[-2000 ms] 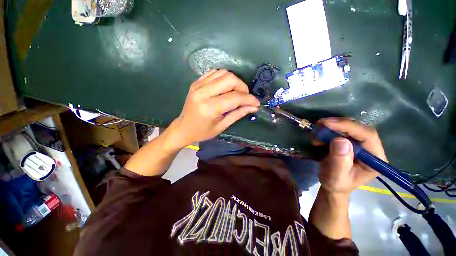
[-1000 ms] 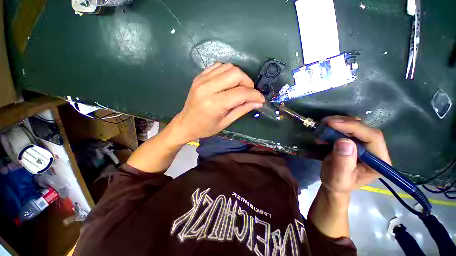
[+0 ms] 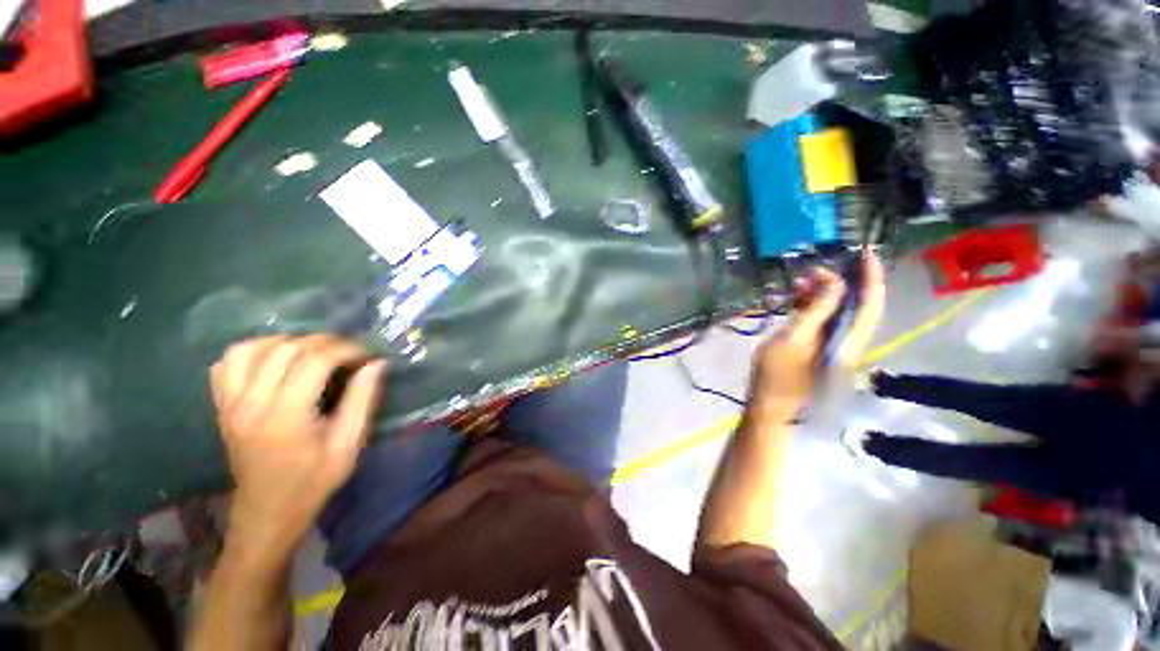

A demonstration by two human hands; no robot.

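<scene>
A blue circuit board (image 3: 430,277) with silver and white patches lies on the green mat, joined to or touching a white card (image 3: 379,210). My left hand (image 3: 290,413) is left of and nearer to me than the board, its fingers curled around a small black part (image 3: 335,388), mostly hidden. My right hand (image 3: 814,331) is at the mat's right edge, just below the blue soldering station (image 3: 782,191), and holds the blue-handled soldering iron (image 3: 843,312). The iron's tip cannot be made out; the picture is blurred.
A white-and-silver slim tool (image 3: 503,140) and a thick black-handled tool (image 3: 659,143) lie beyond the board. A red pen-like tool (image 3: 219,137) and a pink-red piece (image 3: 255,59) lie back left. Dark plastic bags (image 3: 1030,115), a red tray (image 3: 986,258) and a person's legs (image 3: 980,426) are at right.
The view has swung right. My right hand has moved the iron away from the board to the station. My left hand has come away from the board with the black part.
</scene>
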